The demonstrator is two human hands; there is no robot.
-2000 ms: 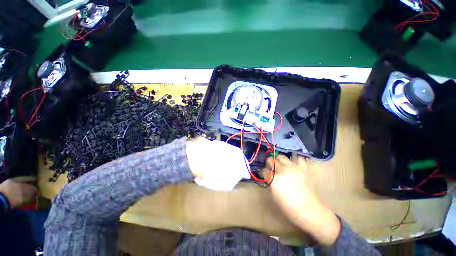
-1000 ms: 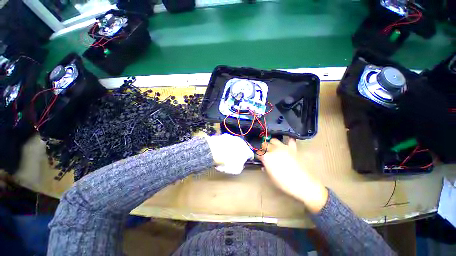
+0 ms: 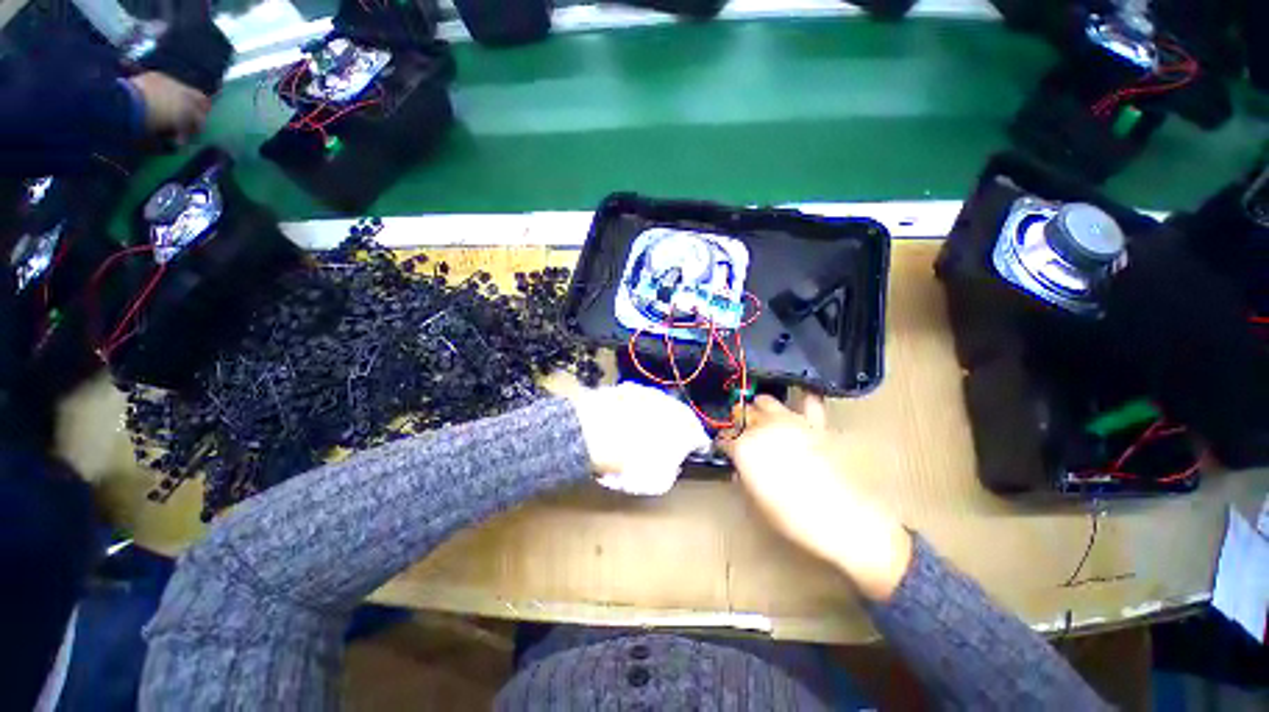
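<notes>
The front cabinet half (image 3: 828,264) lies open on the bench, a wide black tray with the silver speaker driver (image 3: 682,278) at its left. Red wires (image 3: 678,378) loop from the driver down to the rear shell (image 3: 647,365), which is mostly hidden under my hands. A small green component (image 3: 742,397) shows beside my right fingers. My left hand (image 3: 643,440), in a white glove, is at the shell's left side. My right hand (image 3: 796,466) is bare-palmed, with its fingers in the shell. The fingertips of both hands are hidden or blurred, so I cannot tell what they hold.
A pile of small black plastic fittings (image 3: 404,348) lies left of the work. Opened speaker units stand at the left (image 3: 209,292) and right (image 3: 1009,403). More units are on the green conveyor belt (image 3: 696,118). Another person's hand (image 3: 170,106) is at the upper left.
The view has shifted, and the cabinet appears slightly smaller than two seconds ago. Another person's hand has come in at the upper left. My hands stay at the rear shell.
</notes>
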